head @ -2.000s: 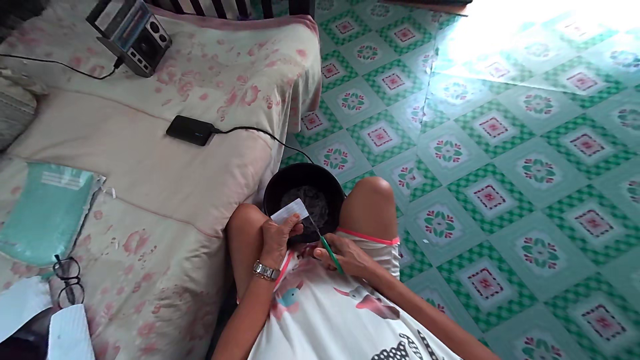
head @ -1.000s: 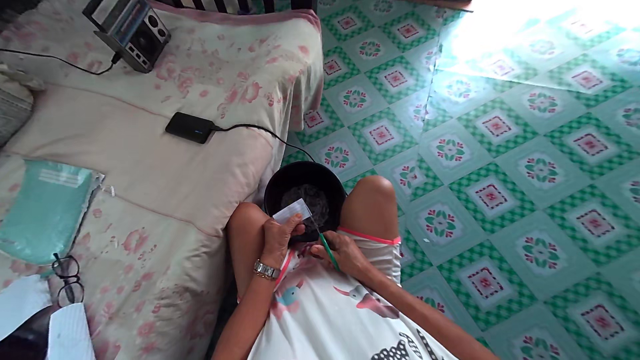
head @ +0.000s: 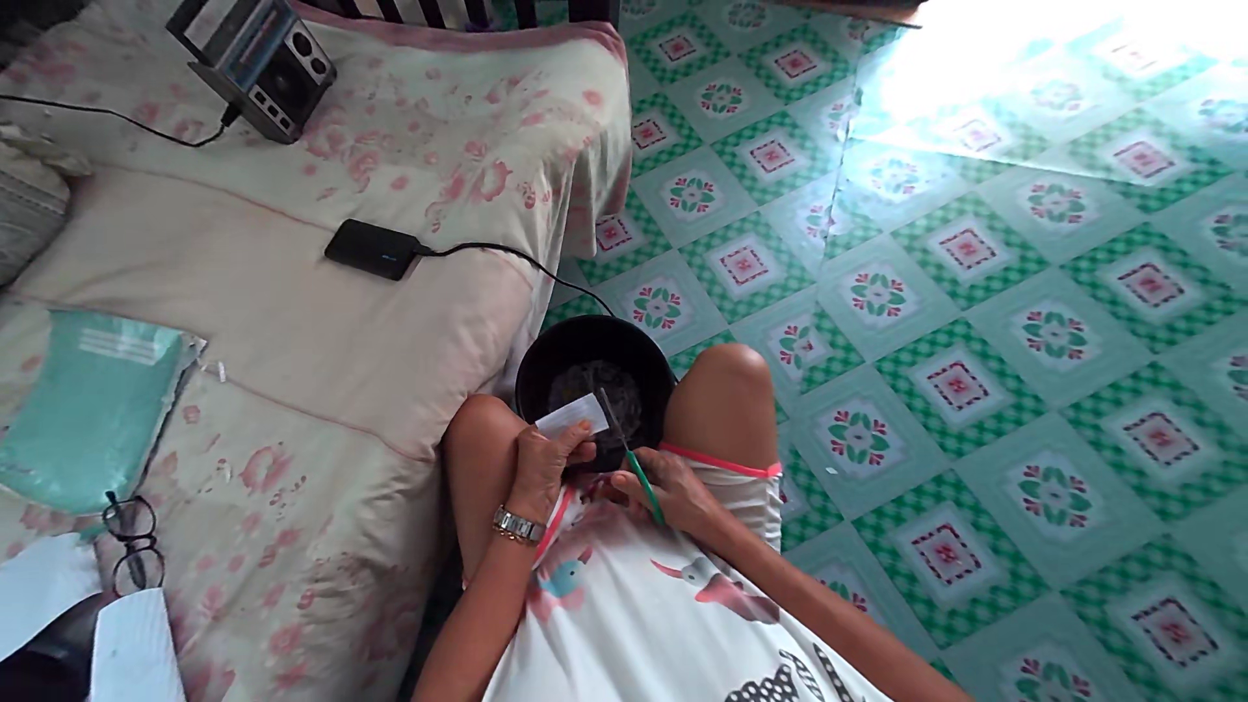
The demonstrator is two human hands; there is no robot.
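Note:
My left hand (head: 548,466), with a metal watch on its wrist, pinches a small piece of white paper (head: 573,419) over a black bucket (head: 534,363). Green-handled scissors (head: 642,480) are in my right hand (head: 673,487). Their blades point up and away from me, close by the paper's right edge; whether they touch it I cannot tell. The bucket stands between my knees, and small pale scraps (head: 595,375) lie in its bottom.
To my left is a bed with a floral cover (head: 322,439). On it lie a radio (head: 278,73), a black power bank (head: 370,249) with a cable, a green plastic packet (head: 93,409), eyeglasses (head: 135,541) and white paper (head: 136,643). Patterned green flooring (head: 936,380) lies to my right.

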